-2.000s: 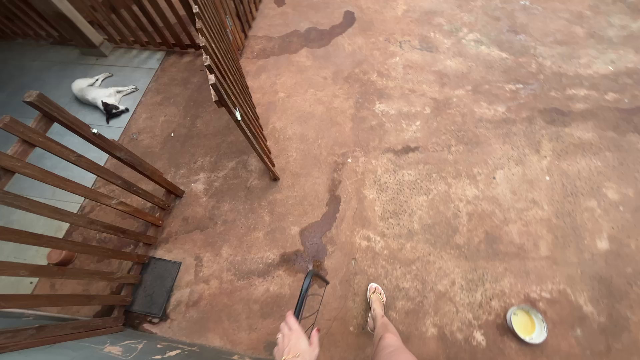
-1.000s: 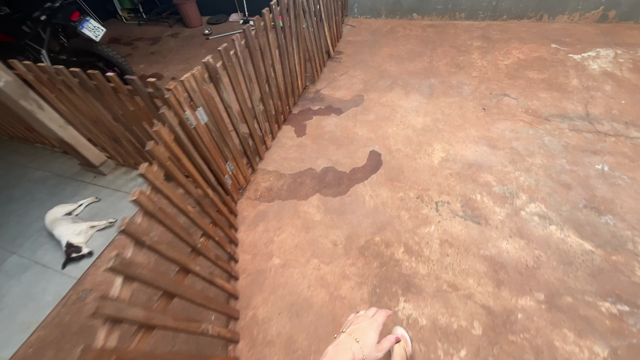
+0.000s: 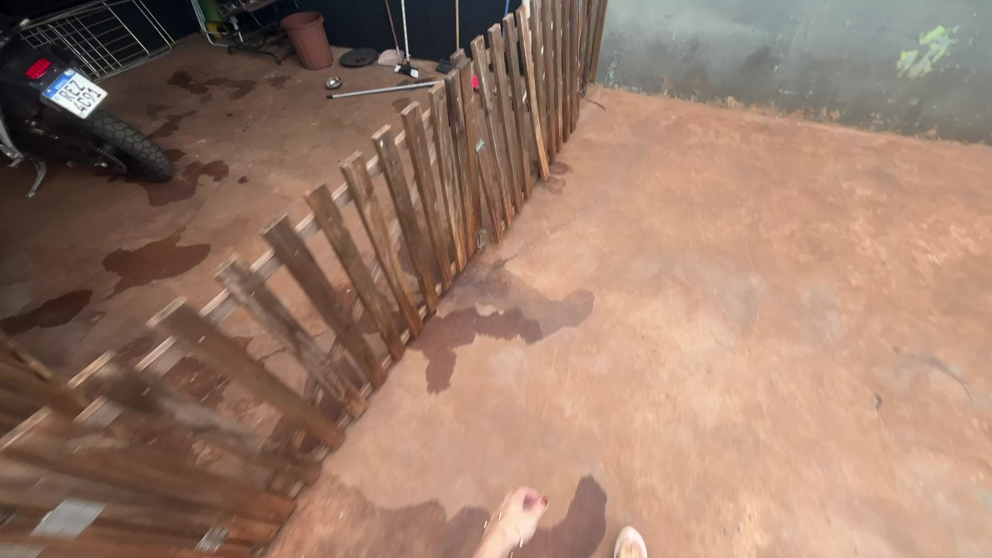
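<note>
My left hand (image 3: 521,515) hangs at the bottom centre, above the reddish concrete floor and a dark wet patch (image 3: 585,511). Its fingers look loosely curled; their undersides are hidden, and no held object shows. A bracelet circles the wrist. The light toe of my shoe (image 3: 631,542) shows to the right of it. My right hand is out of view. Left of my hand, a slatted wooden fence (image 3: 291,263) runs diagonally from the lower left toward the top centre. Another wet patch (image 3: 480,322) lies at its foot.
Behind the fence stand a parked motorcycle (image 3: 124,143), a metal rack (image 3: 101,35) and a brown plastic bin (image 3: 308,40). A long pole (image 3: 384,90), a small metal bowl (image 3: 333,82) and a dark round lid (image 3: 359,57) lie there. A grey wall (image 3: 775,66) bounds the far side.
The view has swung up and along the fence, so the lying dog, the black mat and the bowl of yellow liquid are out of frame. My left hand's spread fingers have curled.
</note>
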